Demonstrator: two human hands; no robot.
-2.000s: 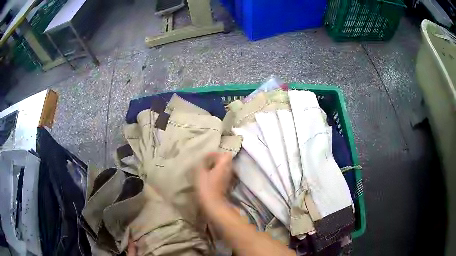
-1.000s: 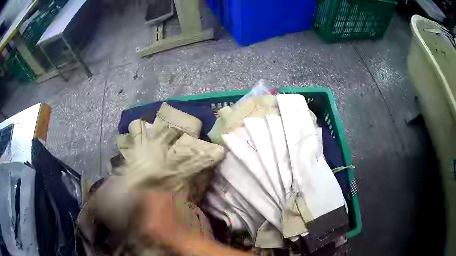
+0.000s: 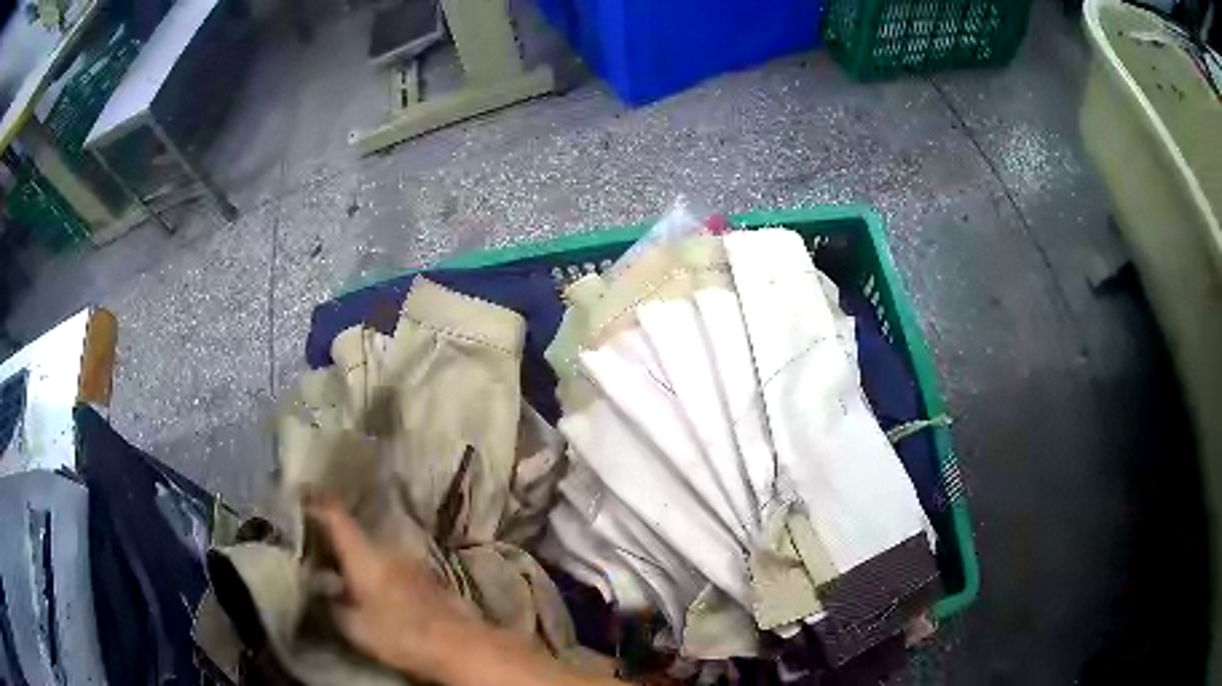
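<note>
Khaki garments (image 3: 456, 362) lie rumpled in the left part of a green basket (image 3: 887, 268) and over its left side. My right hand (image 3: 369, 576) reaches in from the bottom and is blurred. Its fingers are on a khaki garment piece at the left, which is bunched and blurred with it; the exact grip is partly hidden. White and cream pieces (image 3: 697, 416) lie fanned in the basket's right part, with dark brown ends (image 3: 871, 596) at the bottom. My left hand is not in view.
A machine table's corner (image 3: 47, 389) and dark cloth (image 3: 148, 550) are at the left. A blue bin (image 3: 684, 40), another green basket (image 3: 918, 34) and a beige metal stand foot (image 3: 462, 107) are at the back. A cream tub (image 3: 1152, 174) stands at the right on the speckled floor.
My right hand has moved left from the pile's middle, with khaki cloth shifting and bunching with it. The upper garment now lies differently. The left fingertip seen earlier at the bottom is gone.
</note>
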